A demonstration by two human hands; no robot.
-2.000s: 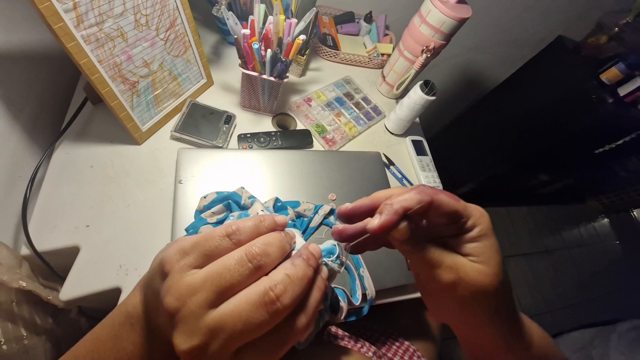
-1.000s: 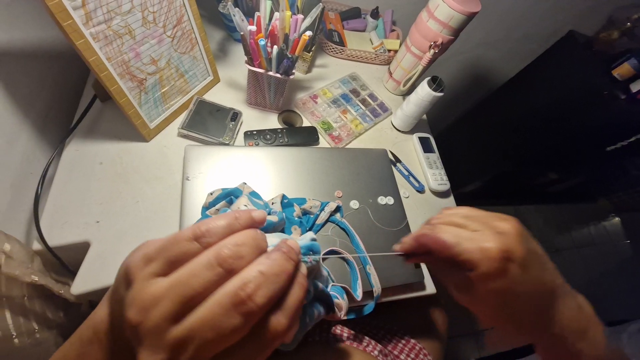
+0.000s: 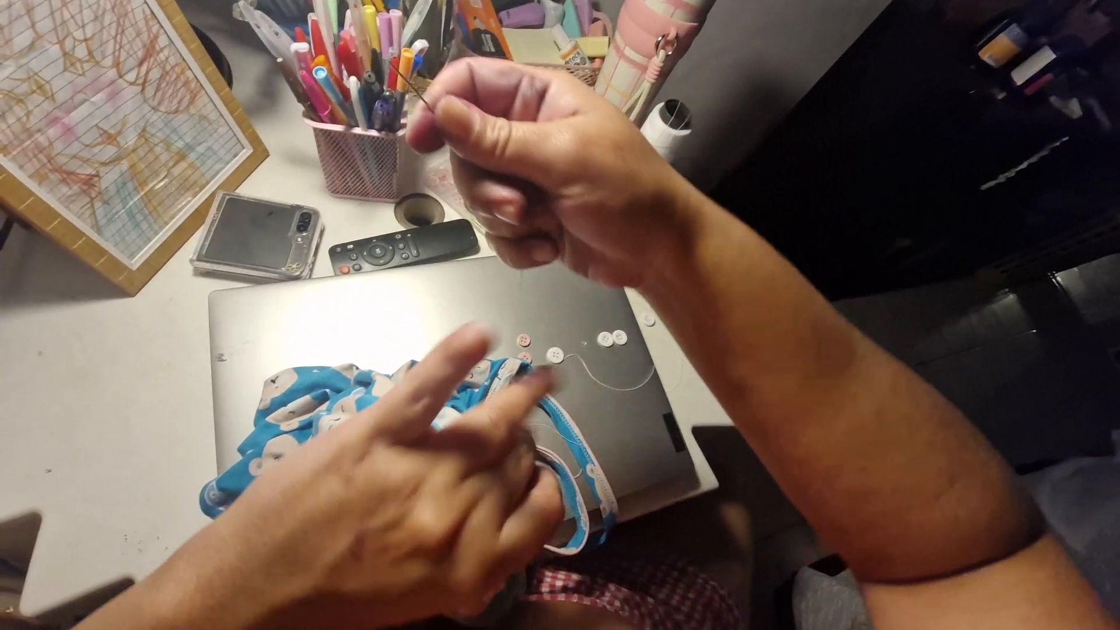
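Observation:
My right hand [image 3: 542,157] is raised above the back of the closed laptop [image 3: 420,306] and pinches a thin sewing needle [image 3: 412,87] between thumb and forefinger. Blue printed fabric [image 3: 306,398] with pale figures and white-edged straps lies bunched on the laptop. Over it is my left hand [image 3: 420,499], slightly blurred, its index finger stretched out and the others partly bent; whether it touches or grips the cloth is hidden. Beside the fabric lie a white button [image 3: 555,355], more white buttons [image 3: 612,338] and pink buttons [image 3: 523,340]. A loose white thread [image 3: 604,385] curves over the lid.
Behind the laptop are a black remote control [image 3: 402,248], a phone in a clear case [image 3: 258,234], a roll of tape [image 3: 419,210] and a pink mesh pen holder [image 3: 359,162]. A framed drawing [image 3: 197,179] leans at left. A white thread spool [image 3: 667,127] stands partly behind my right wrist.
My right hand has moved from beside the fabric, up and across to the front of the pen holder. My left hand no longer pinches the fabric's edge as before; its fingers have spread.

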